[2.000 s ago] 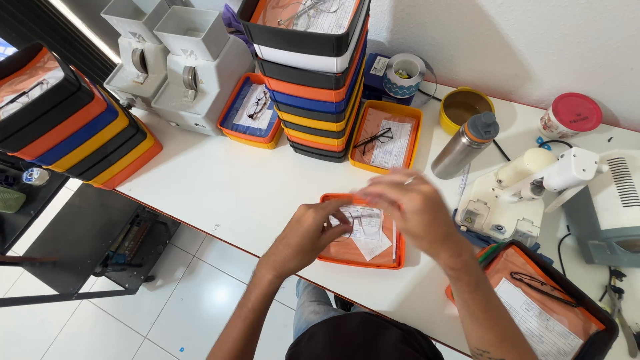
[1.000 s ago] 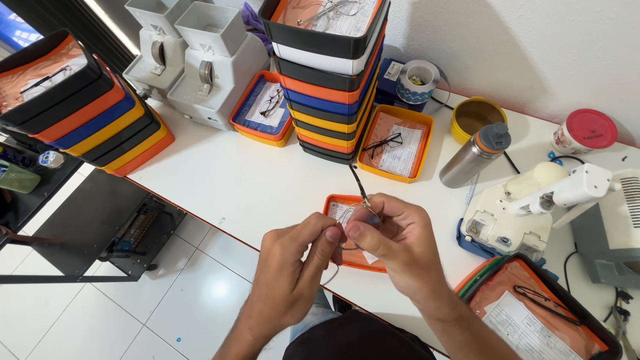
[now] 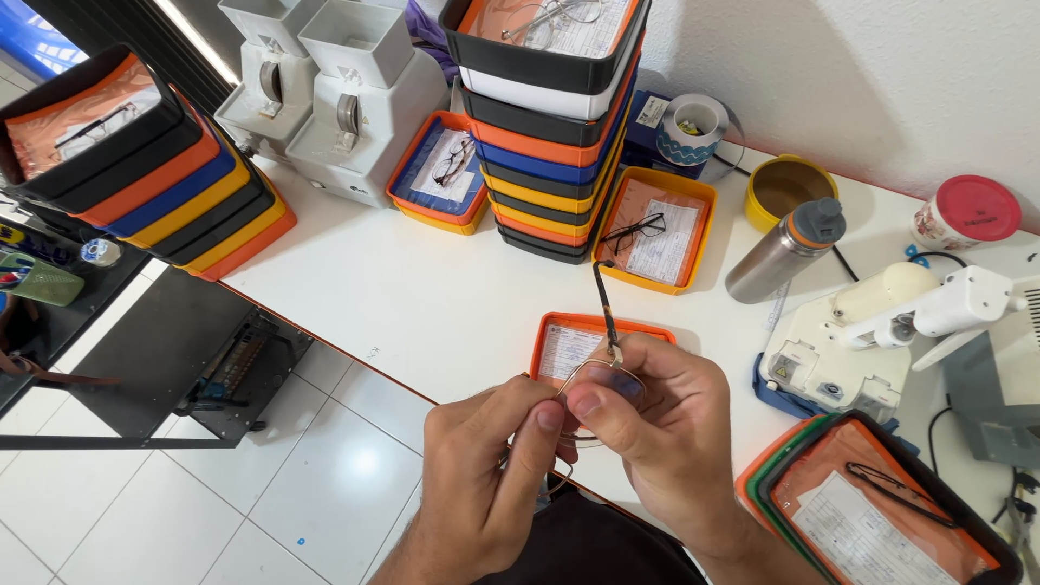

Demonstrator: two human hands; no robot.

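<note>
My left hand [image 3: 496, 455] and my right hand [image 3: 662, 422] hold a pair of thin metal-framed eyeglasses [image 3: 605, 323] between them. One dark temple points up past my right fingers, and a lens with a bluish tint shows beside my right thumb. The left fingertips pinch the frame near its middle; a thin curved part of the frame shows below them. Fingers hide much of the frame. Just behind the hands, an orange tray [image 3: 561, 317] with a printed paper [image 3: 566, 351] in it lies on the white table, partly covered by them.
Stacked trays [image 3: 536, 154] stand at the back, another stack [image 3: 187, 187] at the left. A yellow tray [image 3: 708, 213] holds black eyeglasses [image 3: 634, 233]. To the right are a steel bottle [image 3: 776, 256], a white bench device [image 3: 845, 349] and a black tray [image 3: 987, 544]. Two grey machines [image 3: 353, 138] stand at the back left.
Two seconds ago both hands were apart over the orange tray. They have come together with the eyeglasses held up between them, and the dark temple now points upward.
</note>
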